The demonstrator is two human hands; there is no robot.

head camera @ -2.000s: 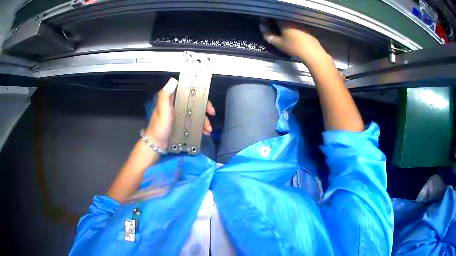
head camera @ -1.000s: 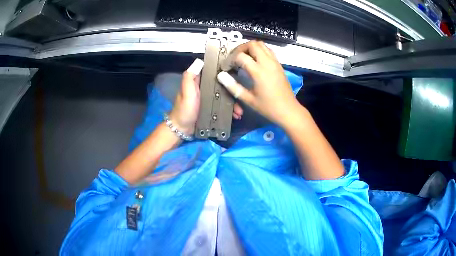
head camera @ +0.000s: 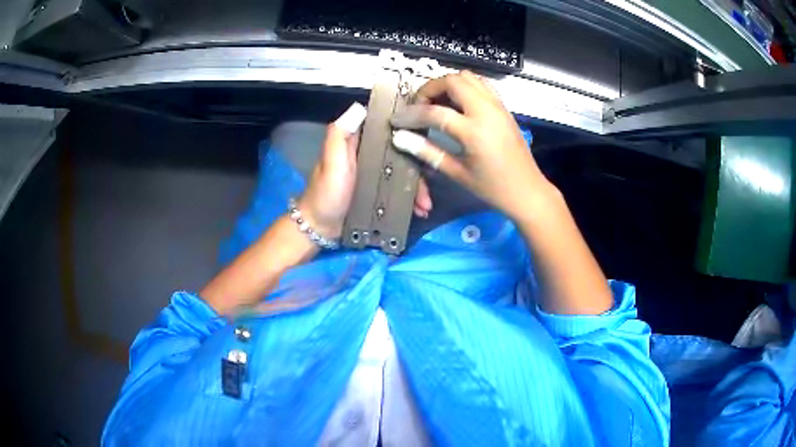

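A flat grey-brown metal fixture plate (head camera: 370, 188) with a row of small studs along its middle is held above my lap, its far end at the metal edge of the line. My left hand (head camera: 330, 175) grips it from the left side, thumb on the near edge and fingertips showing at the right side. My right hand (head camera: 476, 144) is over the upper half of the plate, white-covered thumb and fingers at its middle line. Whether a small part is between those fingertips cannot be seen. A black speckled tray (head camera: 401, 26) lies just beyond the metal edge.
The silver metal rail (head camera: 236, 73) runs across in front of me. A green box-like surface (head camera: 752, 209) stands at the right. Blue clothing of another person (head camera: 742, 393) shows at the lower right. A metal block (head camera: 78, 30) is at the upper left.
My right hand has come back from the black tray to the fixture plate. The plate and my left hand have shifted right. Over the last second, both hands have moved only slightly.
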